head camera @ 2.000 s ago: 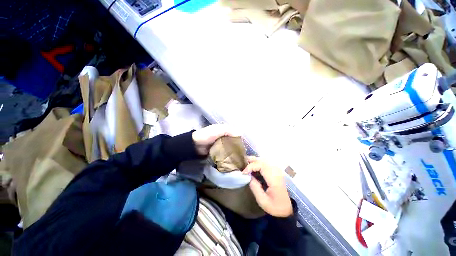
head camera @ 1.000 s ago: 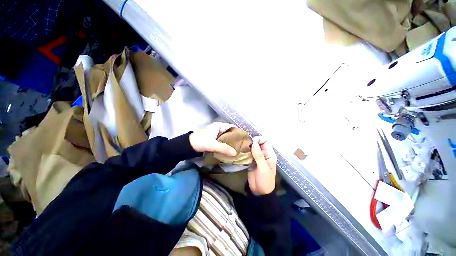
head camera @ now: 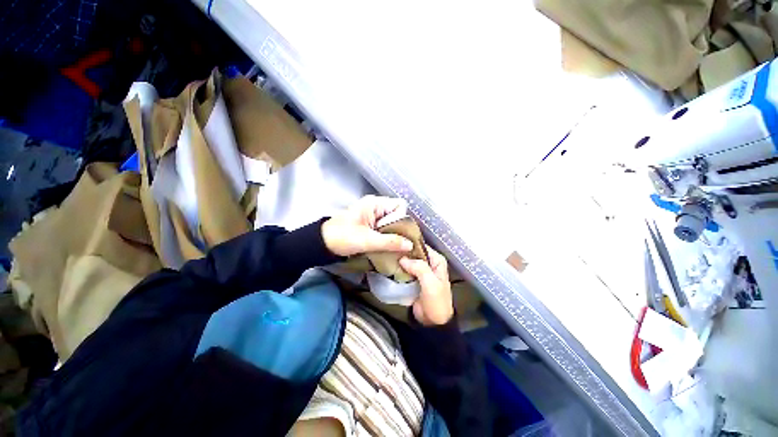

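A tan facing piece (head camera: 395, 263) with a stiff white side is folded between my hands, just off the front edge of the white table. My left hand (head camera: 362, 230) grips its upper part, with a white bit showing at the fingers. My right hand (head camera: 432, 286) pinches its lower right side. The white part hangs in a curve under the tan part. Fingers hide part of the cloth.
The sewing machine (head camera: 717, 119) stands right. Red-handled pliers (head camera: 640, 346), white labels (head camera: 670, 350) and crumpled plastic (head camera: 712, 273) lie below it. Khaki panels (head camera: 635, 38) lie at the back; a tan and white bundle (head camera: 200, 162) is left. A small tan scrap (head camera: 516, 260) lies near the table edge.
The tan piece was opened round between my hands and is now folded flatter, with its white side showing below. My right hand has moved slightly left. The view has shifted toward the table edge since the earliest frame.
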